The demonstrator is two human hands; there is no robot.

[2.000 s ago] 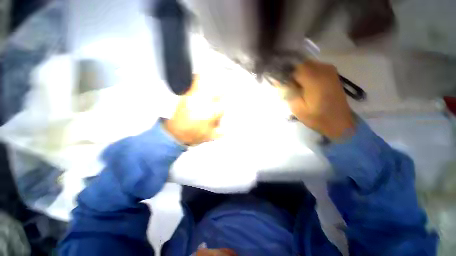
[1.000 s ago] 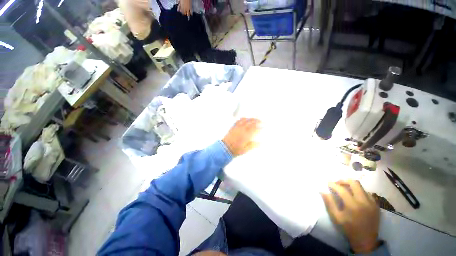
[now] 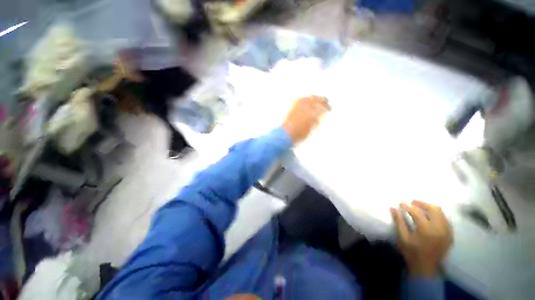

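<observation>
White fabric (image 3: 375, 140), heavily overexposed, lies over the table and reaches the cloth-lined bin on the left. Its weave and edges are mostly washed out. My left hand (image 3: 306, 119) is on the fabric near the bin with its fingers bent; whether it grips the cloth cannot be told. My right hand (image 3: 425, 234) rests at the fabric's front right edge, fingers a little apart. The sewing machine head (image 3: 509, 111) is blurred at the right edge, with a black padded piece (image 3: 463, 121) left of it. Black thread snips (image 3: 503, 207) lie right of my right hand.
The blue-grey patterned bin (image 3: 276, 48) stands against the table's left side. A dark patch (image 3: 476, 215) is on the table beside the snips. Cream cloth piles (image 3: 56, 61) and blurred clutter are at the far left. The tiled floor (image 3: 144, 161) shows between them and my left arm.
The view has swung left and blurred since the clear earlier frame, so the machine sits nearer the right edge. Both hands remain on or beside the fabric; the standing person is no longer clearly visible.
</observation>
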